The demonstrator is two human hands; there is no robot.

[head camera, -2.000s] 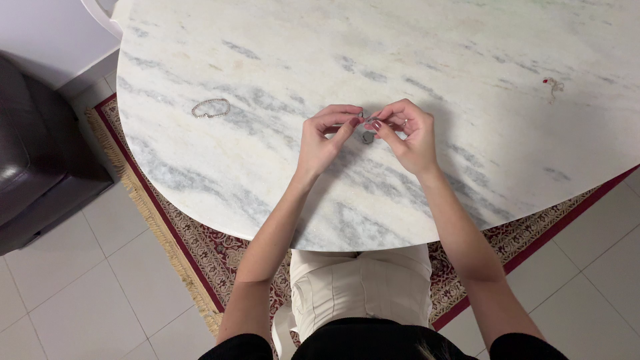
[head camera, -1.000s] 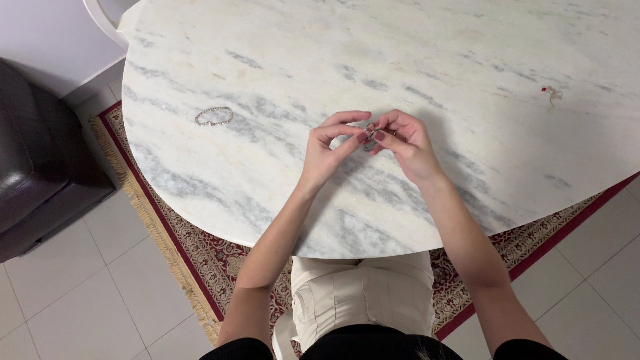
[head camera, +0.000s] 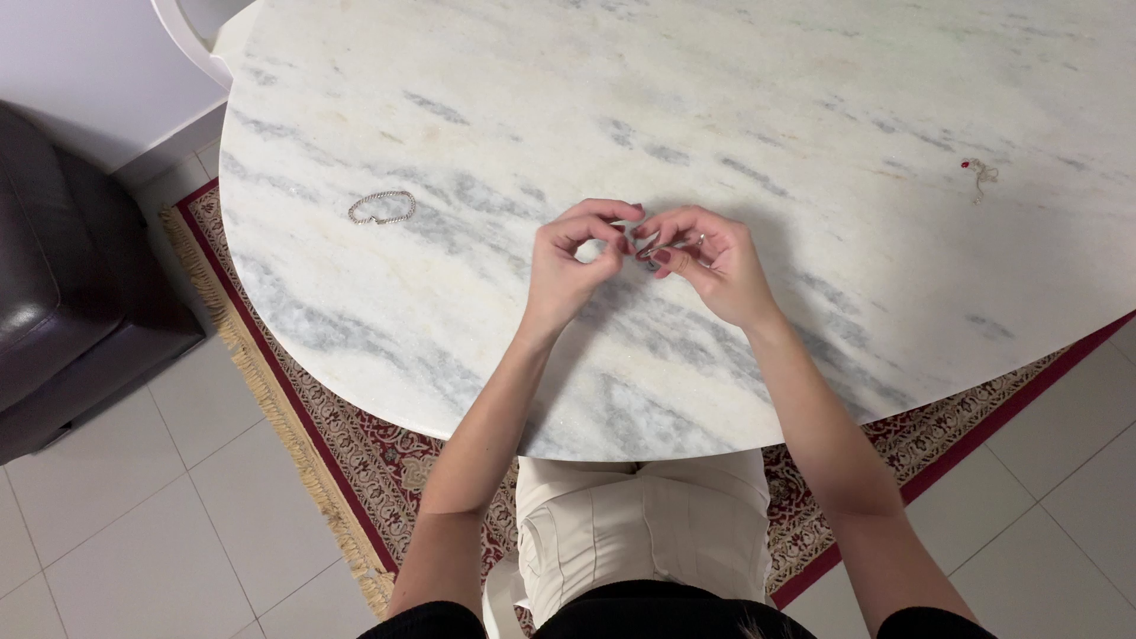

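Observation:
My left hand (head camera: 581,248) and my right hand (head camera: 707,257) meet above the marble table, fingertips nearly touching. Between the right thumb and fingers is a small metal jewelry piece (head camera: 647,252), mostly covered, its exact kind unclear. The left thumb and index finger are pinched together at its left side; whether they grip part of it is hard to tell. A ring (head camera: 700,240) is on a right finger. A chain bracelet (head camera: 382,208) lies in a loop on the table to the left. Far to the right lies a thin chain (head camera: 980,177) with a red bead at one end.
The curved edge of the marble table (head camera: 612,458) runs just in front of my body. A patterned rug (head camera: 355,444) with fringe lies on the tiled floor below. A dark leather seat (head camera: 80,293) stands at the left, and part of a white chair (head camera: 200,44) shows behind the table.
Both hands stay close together over the same part of the table while the fingers shift around the small piece. The bracelet and the thin chain lie as before.

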